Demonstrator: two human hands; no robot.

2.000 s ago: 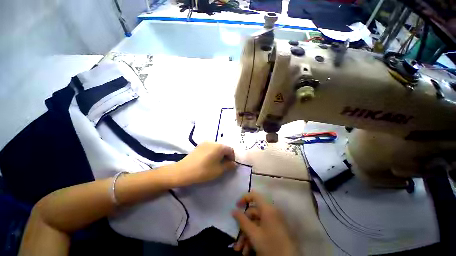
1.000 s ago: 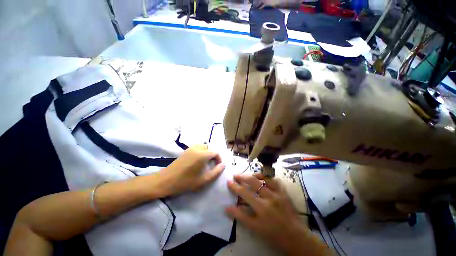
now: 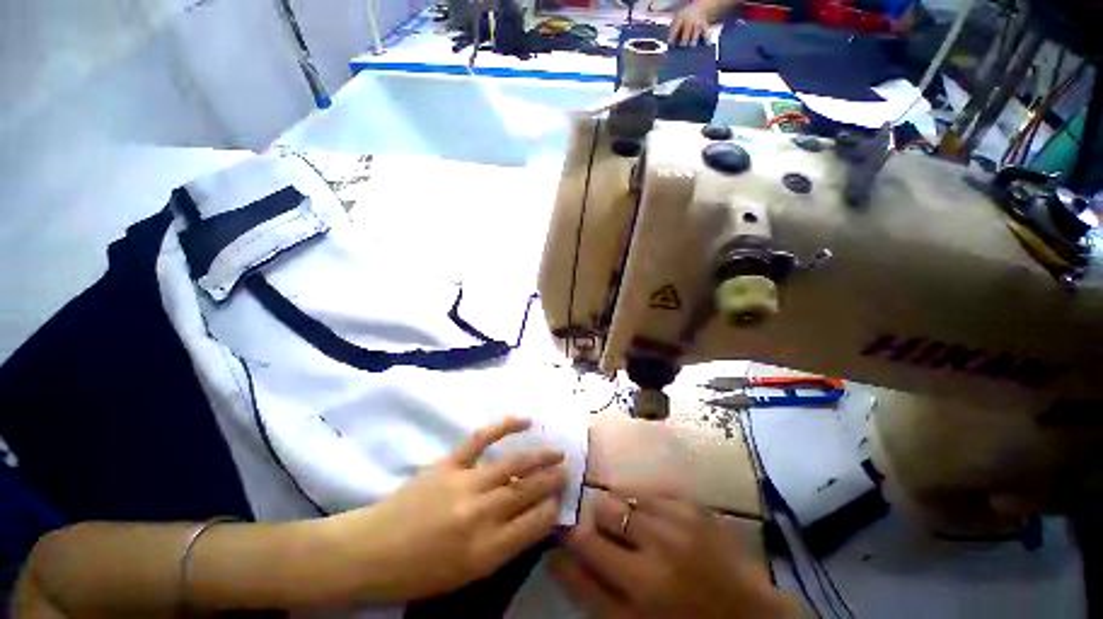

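White cloth with dark navy edging (image 3: 351, 411) lies spread on the table left of and below the sewing machine head (image 3: 653, 242). Navy cloth (image 3: 115, 363) hangs at its left side. My left hand (image 3: 478, 508) rests on the white cloth near its right edge, fingers apart and pointing right. My right hand (image 3: 659, 562) is at the cloth's lower right corner, blurred, with its fingertips at the edge; whether it pinches the cloth is unclear. The needle and presser foot are hard to make out in the glare.
Orange and blue snips or pens (image 3: 780, 389) lie right of the machine's needle area. Folded white and navy pieces (image 3: 816, 472) lie below them. A pale blue-rimmed trough (image 3: 472, 115) runs behind the table. Another person's hand (image 3: 698, 24) rests on dark cloth at the back.
My left hand has moved down from near the needle area and spread on the cloth. My right hand has moved slightly down. Another person's hand shows more clearly at the back.
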